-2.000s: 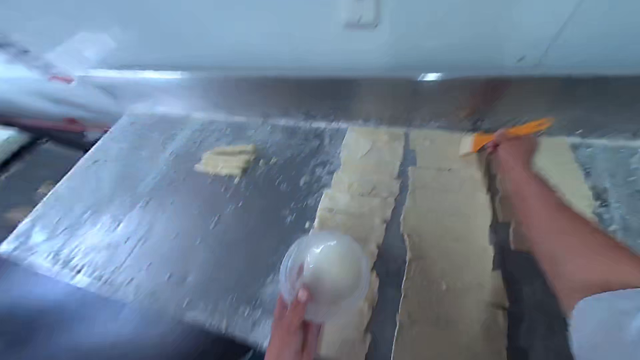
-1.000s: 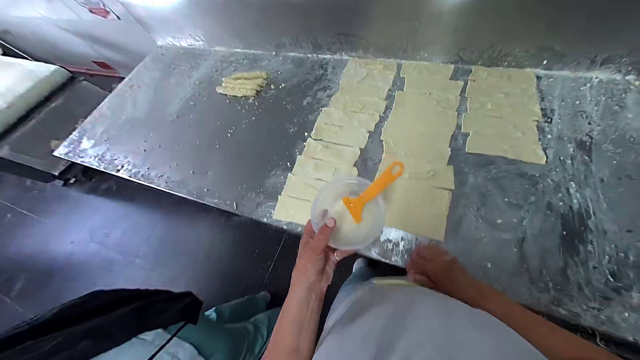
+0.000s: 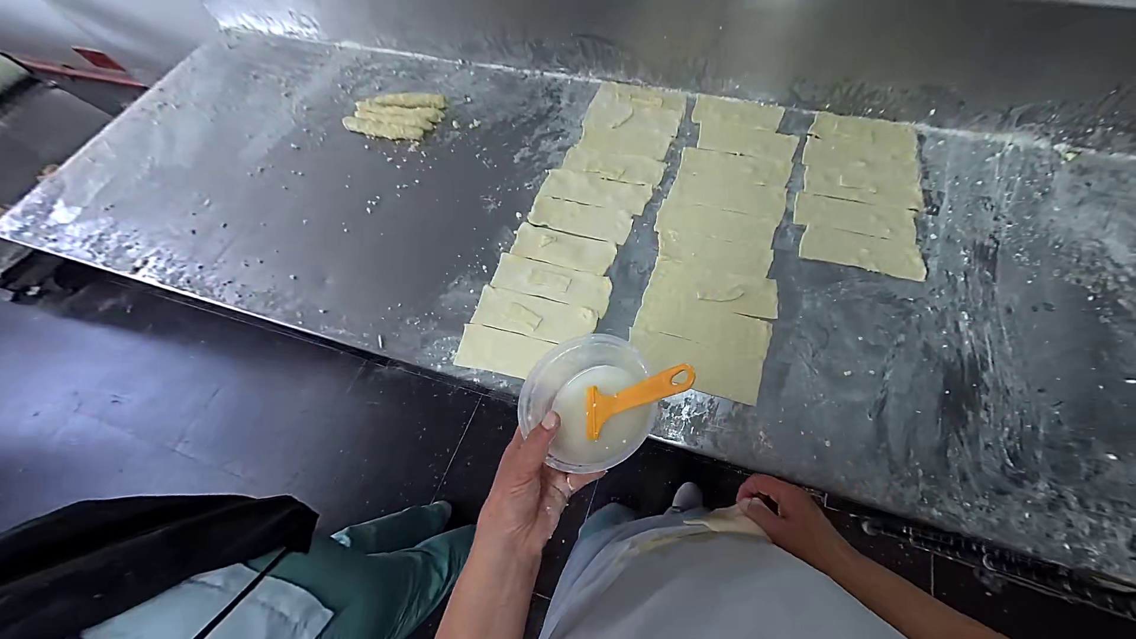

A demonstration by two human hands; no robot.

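My left hand (image 3: 532,470) holds a clear plastic tub (image 3: 538,373) of whitish liquid over the table's front edge. An orange-handled brush (image 3: 648,389) lies in the tub, its handle across the rim and its head in the liquid. My right hand (image 3: 785,515) is low, before my body, its fingers closed on a pale cloth (image 3: 732,522) at my waist. Beyond the tub, flat pieces of dough (image 3: 568,240) lie in three columns, many overlapping or touching. The right column (image 3: 861,191) is the shortest. Some pieces bear small dough scraps.
A small pile of rolled dough strips (image 3: 397,117) lies at the back left of the floured metal table (image 3: 266,204). A metal backsplash (image 3: 843,53) runs behind. At the lower left another person (image 3: 373,568) in green trousers stands close by, with a black garment or cloth (image 3: 151,550).
My right hand has come back from the right dough column to my waist. The orange brush it held now rests in the tub. The view has tilted down.
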